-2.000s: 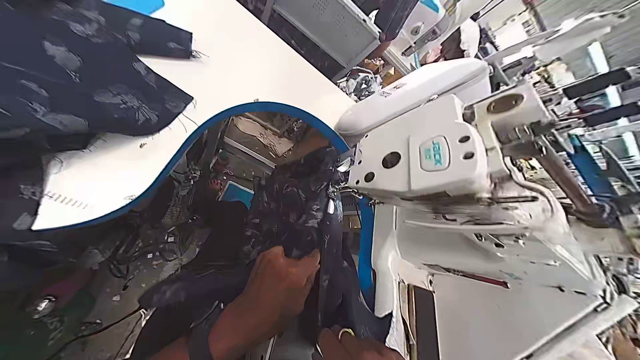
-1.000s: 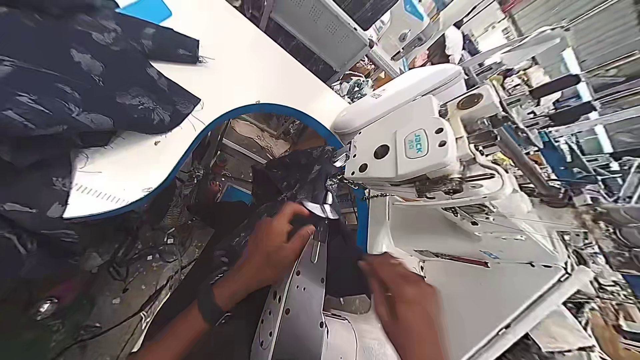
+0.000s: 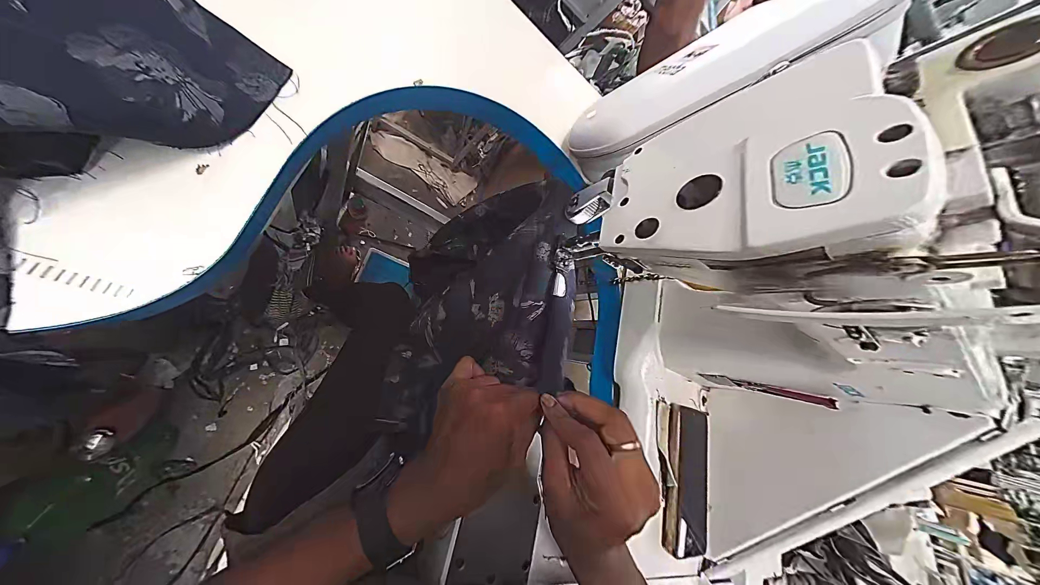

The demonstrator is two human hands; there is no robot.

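Note:
Dark patterned fabric [image 3: 504, 301] hangs over the narrow arm of a white Jack sewing machine [image 3: 756, 179], its upper edge at the presser foot [image 3: 562, 258]. My left hand [image 3: 479, 431], with a dark band on the wrist, grips the fabric below the foot. Close beside it, my right hand [image 3: 597, 471], with a ring on one finger, pinches the fabric's folded edge between thumb and forefinger. The fingertips of both hands nearly meet. Beneath them shows the perforated metal machine arm [image 3: 496, 536].
A white table with a curved blue edge [image 3: 455, 96] lies left of the machine. More patterned fabric [image 3: 146, 73] rests on it at the upper left. Cables [image 3: 301, 236] and scraps lie on the floor. A flat white machine cover [image 3: 837, 455] is at the right.
My right hand has come in from the right to the fabric's edge beside my left hand. The fabric now extends straight down from the foot, covering more of the perforated arm than one second ago.

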